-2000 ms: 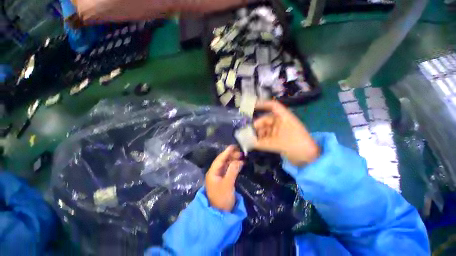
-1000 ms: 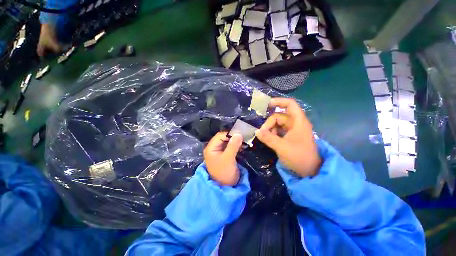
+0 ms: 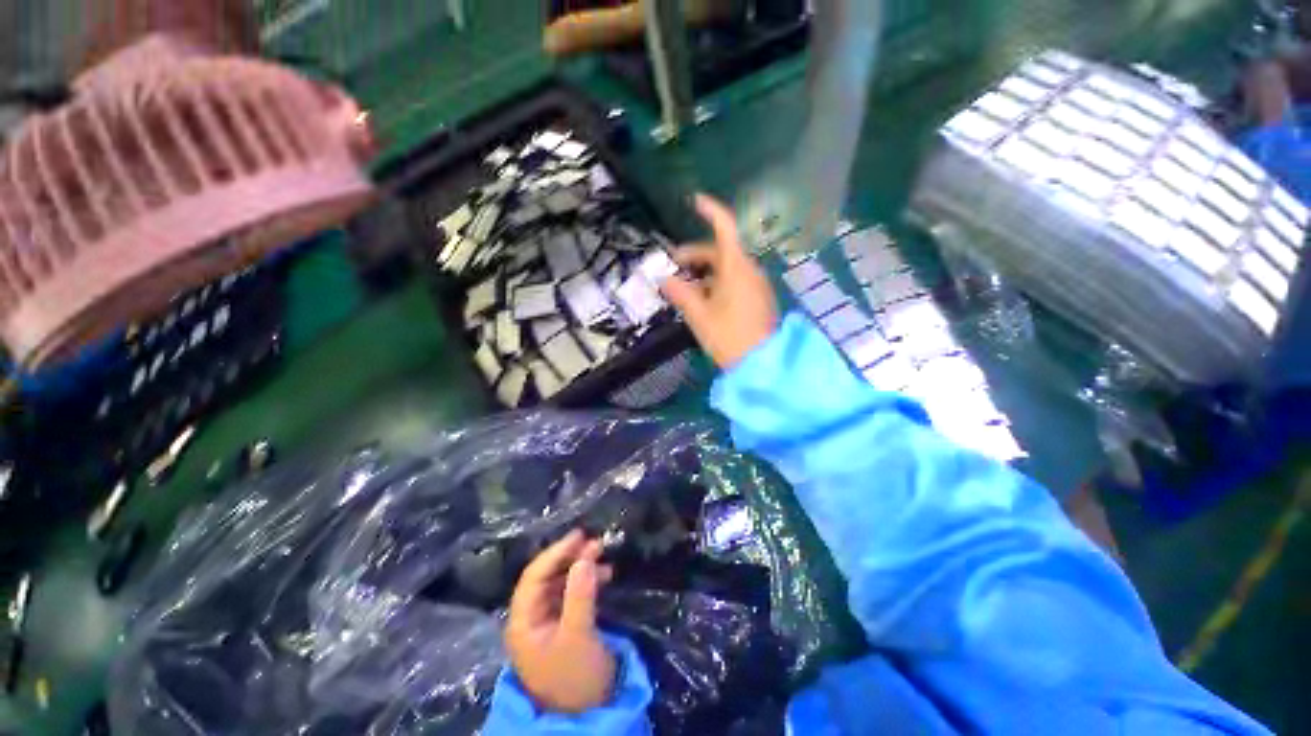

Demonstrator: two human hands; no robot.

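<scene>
My right hand [image 3: 726, 295] is over the right edge of the black tray [image 3: 446, 324], which is heaped with loose silver modules [image 3: 575, 295]. Its thumb and fingertips are beside a bright module; whether they grip it is unclear. My left hand [image 3: 561, 640] is above the clear plastic bag [image 3: 288, 590], fingers raised and close together. A tiny pale spot shows at its fingertips; I cannot tell if it holds anything. A small silver rectangle [image 3: 726, 528] lies on the bag, right of my left hand. Dark contents show through the bag.
Two columns of laid-out modules [image 3: 920, 352] lie right of my right hand. A wrapped stack of module trays [image 3: 1121, 201] stands far right, near a metal post [image 3: 841, 115]. A pink fan [image 3: 173, 187] fills the upper left, above black line trays [image 3: 187, 352]. Small devices lie at left.
The view has swung right and up. My right hand has moved from beside my left hand to the tray. The module that was between my hands no longer shows there.
</scene>
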